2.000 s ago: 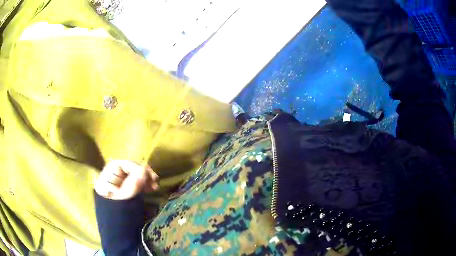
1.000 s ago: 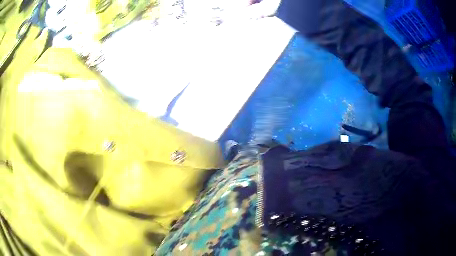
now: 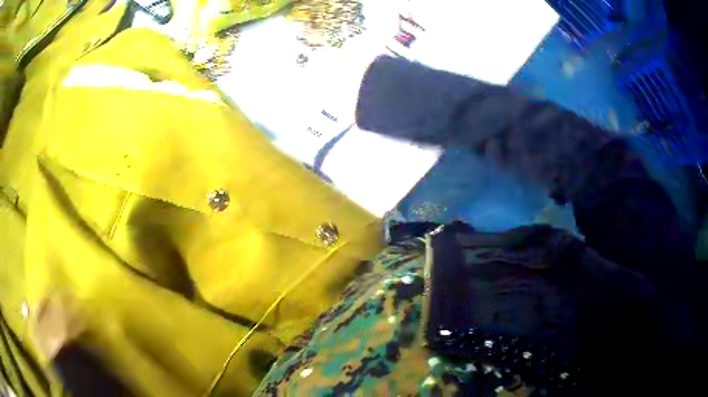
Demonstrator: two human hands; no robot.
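Observation:
The mustard-yellow coat [image 3: 256, 174] lies spread over the left and middle of the view. Two round dark patterned buttons sit along its flap: one button [image 3: 218, 199] near the middle, another button [image 3: 327, 233] to its right. A yellow thread [image 3: 268, 312] runs from near the right button down to the bottom edge. My left hand [image 3: 58, 326] is a blur at the lower left, over the coat, left of the buttons; its fingers cannot be made out. My right sleeve reaches over the white surface, but no right hand can be made out at its end. No needle shows.
The white surface [image 3: 287, 85] lies beyond the coat, with small printed marks. Brownish-gold pieces [image 3: 330, 22] and a small red-and-dark thing [image 3: 406, 29] lie at its top. A blue basket [image 3: 656, 97] is at the right. Camouflage cloth [image 3: 349, 326] covers my lap.
My left hand has moved from below the buttons to the lower left. My right sleeve has come in from the top edge over the white surface. The thread now trails down from the right button.

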